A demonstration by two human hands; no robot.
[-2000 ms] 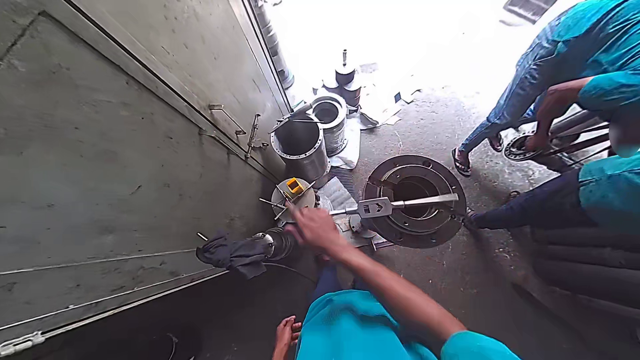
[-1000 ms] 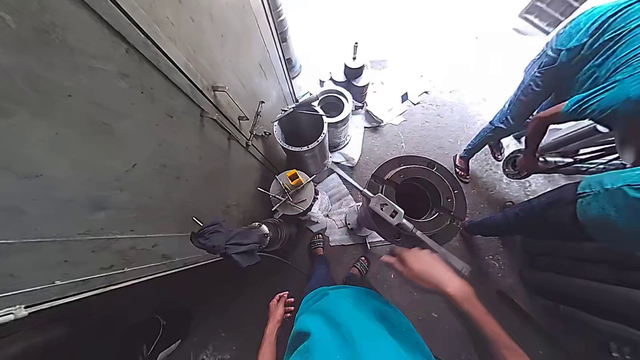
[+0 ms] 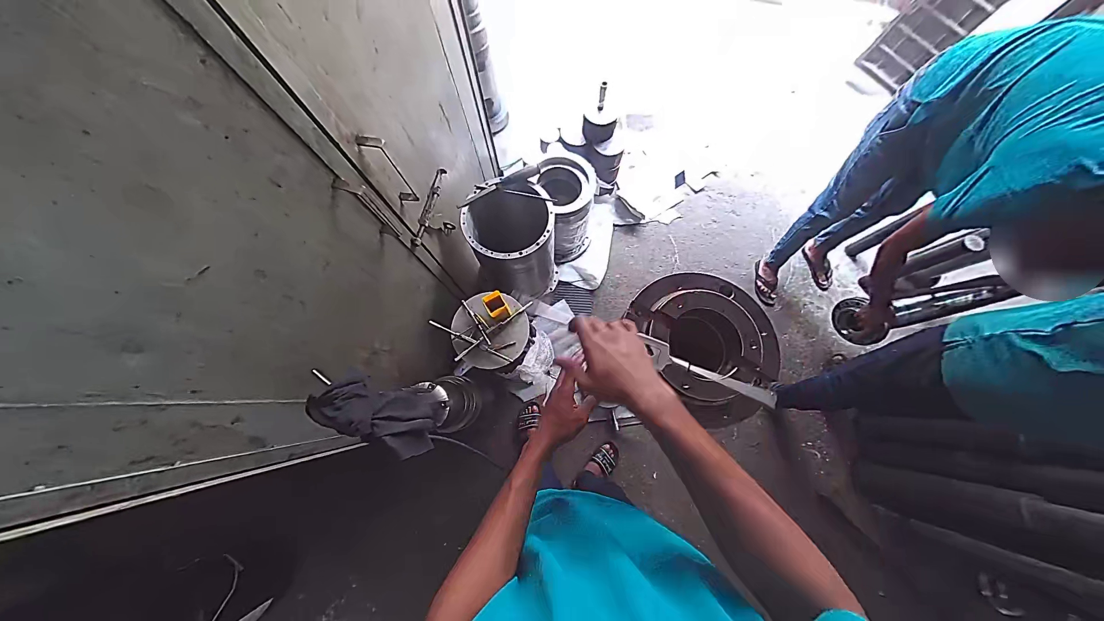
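Note:
A long flat metal bar tool with a wider middle part (image 3: pixel 729 379) lies across the upper side of a dark round flange (image 3: pixel 759 328) with a hole in its centre. My right hand (image 3: pixel 617 358) is on or just over the bar's left part, fingers curled; whether it grips the bar cannot be told. Close below it, my left hand (image 3: pixel 565 405) has its fingers apart and holds nothing that shows. Left of the hands, a round metal plate (image 3: pixel 516 341) on a drum-like part carries several thin rods and a yellow block (image 3: pixel 496 304).
Beyond the plate stand a flanged metal cylinder (image 3: pixel 530 272) and a second ringed cylinder (image 3: pixel 580 233). A metal wall (image 3: pixel 216 216) runs along the left. A dark cloth (image 3: pixel 375 414) covers a part near it. Two people (image 3: pixel 1018 112) (image 3: pixel 1018 362) work at the right beside metal tubes (image 3: pixel 940 302).
My right hand has moved left to the bar's left part. My left hand has risen from low in the view to beside it. The bar has changed its angle over the flange.

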